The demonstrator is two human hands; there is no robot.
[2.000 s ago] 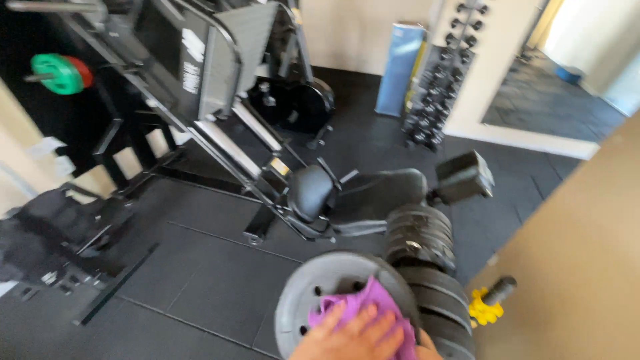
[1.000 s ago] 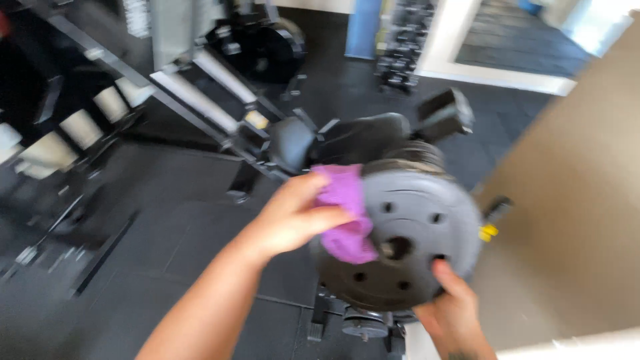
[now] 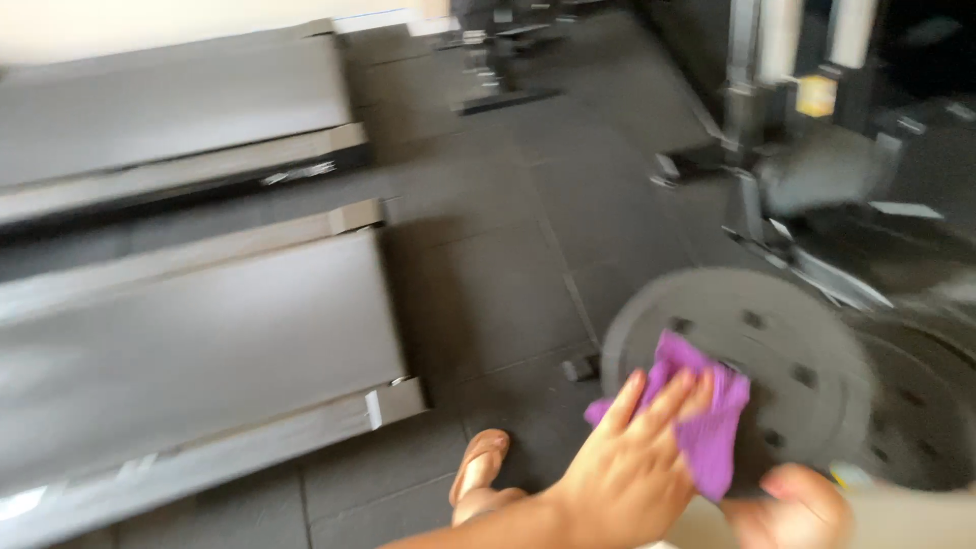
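A round grey weight plate with several dark holes stands at the lower right, its face toward me. My left hand lies with spread fingers on a purple cloth, pressing it against the plate's face. At the plate's lower edge is my right hand, thumb up by the rim; its other fingers are largely hidden, so its hold is unclear. Another dark weight plate is partly visible behind, to the right. The view is blurred.
Two treadmill decks fill the left side. Dark rubber tiles cover the floor, where my foot shows at the bottom. A gym machine with a padded part stands at the upper right, and more equipment at the top.
The view has swung far left, bringing the treadmill decks into sight. My left hand was gripping the cloth at the plate's left edge one second ago; now it lies flatter over the cloth on the face.
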